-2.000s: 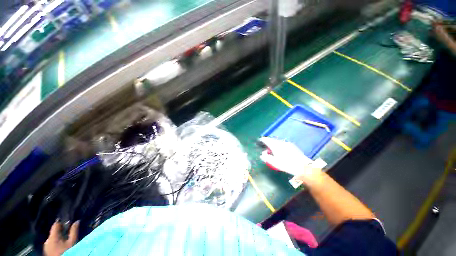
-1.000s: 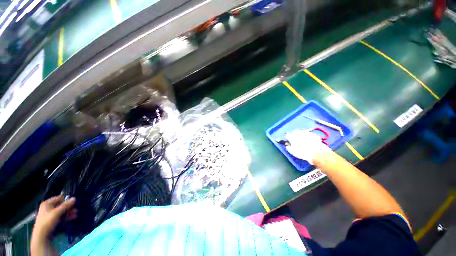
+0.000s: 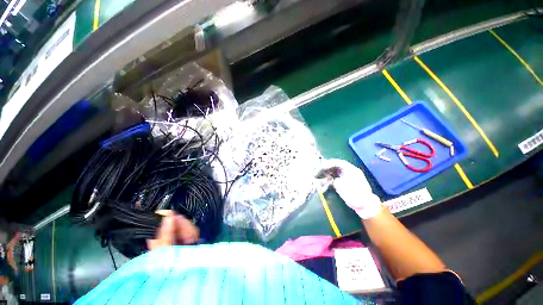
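Black cable coils lie in a pile at the left, with loose ends spreading toward the bags. My left hand, bare and blurred, is on the near coil at the pile's front; the coil appears pinched in its fingers. My right hand, in a white glove, is at the right edge of the open clear plastic bag that holds small white and dark pieces. Its fingers are partly curled and no held thing shows. The red-handled scissors lie in the blue plastic tray, out of my hand.
A needle-like tool lies in the tray beside the scissors. A second clear bag with black pieces sits behind the coils. A pink cloth and a printed card lie at the bench's near edge. A metal post rises behind the tray.
The scissors have been let go in the tray. My right hand has moved left out of the tray to the bag's edge. My left hand has moved right across the coils.
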